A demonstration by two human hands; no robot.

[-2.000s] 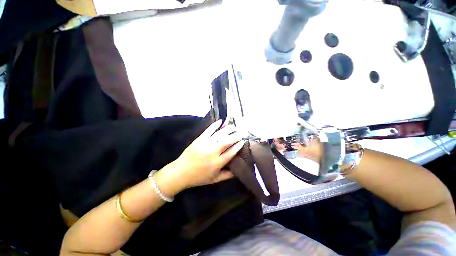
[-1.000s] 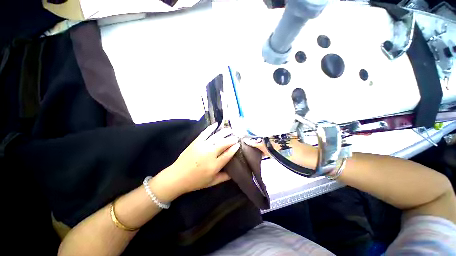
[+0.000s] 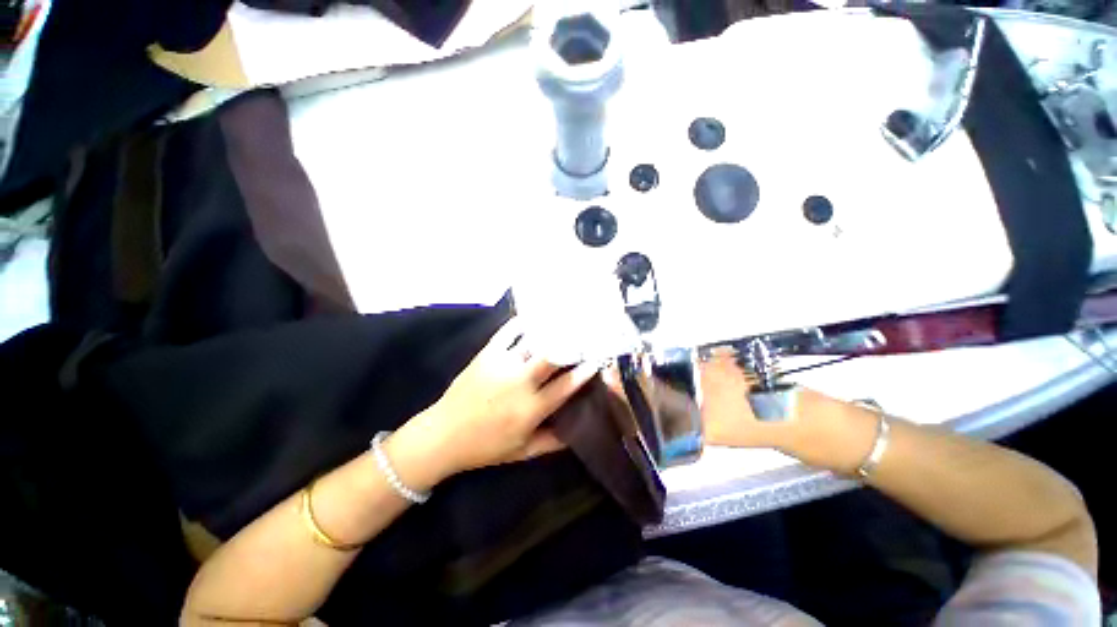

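Observation:
The black garment [image 3: 282,404] drapes across the left of the table and down the front. A dark brown band [image 3: 609,447] hangs at the end of the sewing machine head [image 3: 759,263], partly behind the shiny thread guard [image 3: 668,410]. My left hand [image 3: 508,398] lies on the cloth beside the needle end, fingertips pressing the cloth and band. My right hand [image 3: 729,398] is behind the guard and thread parts; its fingertips are hidden, so its hold on the cloth cannot be told. The needle area is hidden.
A grey tube-shaped fitting [image 3: 579,104] stands above the machine head. A black cloth strip [image 3: 1035,196] hangs over the head's right part. A dark red panel [image 3: 943,328] runs along the machine front. The table edge with printed marks [image 3: 759,496] is near my lap.
The view has shifted, so the machine head and guard appear turned and further left. My left hand stays on the cloth. The guard now covers more of the band and my right fingertips.

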